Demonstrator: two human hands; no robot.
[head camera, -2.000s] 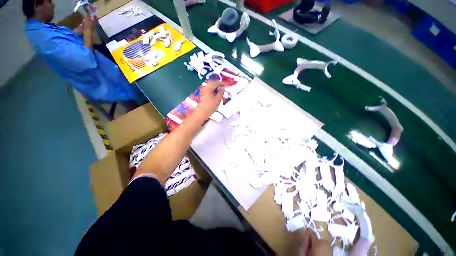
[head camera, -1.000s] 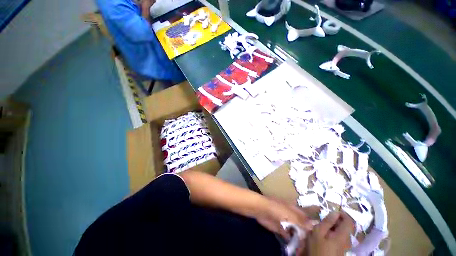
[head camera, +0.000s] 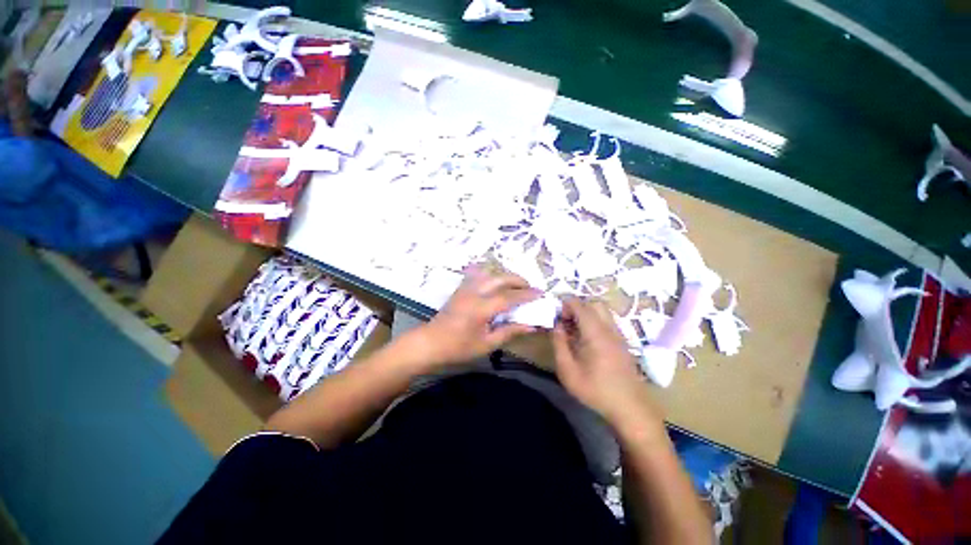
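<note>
My left hand (head camera: 479, 316) is closed around a small white plastic piece (head camera: 536, 312) in front of my body, at the near edge of the bench. My right hand (head camera: 588, 346) has its fingertips at the right end of that piece, touching it. A heap of white brackets (head camera: 564, 218) lies just beyond my hands, over the pale work sheet (head camera: 309, 218) and the cardboard pad (head camera: 783, 351). A curved white headband shell (head camera: 692, 303), pinkish inside, lies at the heap's right side.
The red printed sheet (head camera: 279, 144) with white parts is at left. The open carton (head camera: 202, 367) of white parts stands below it. White headbands (head camera: 878, 341) lie at right by a red-and-black sheet (head camera: 916, 468). The green belt (head camera: 596, 53) carries partly assembled headbands. A blue-clothed person (head camera: 75, 202) is far left.
The view has swung right, bringing the right-hand sheet into view. My left hand first came from the red sheet to my right hand; both hands now hold a white piece nearer the bench's middle.
</note>
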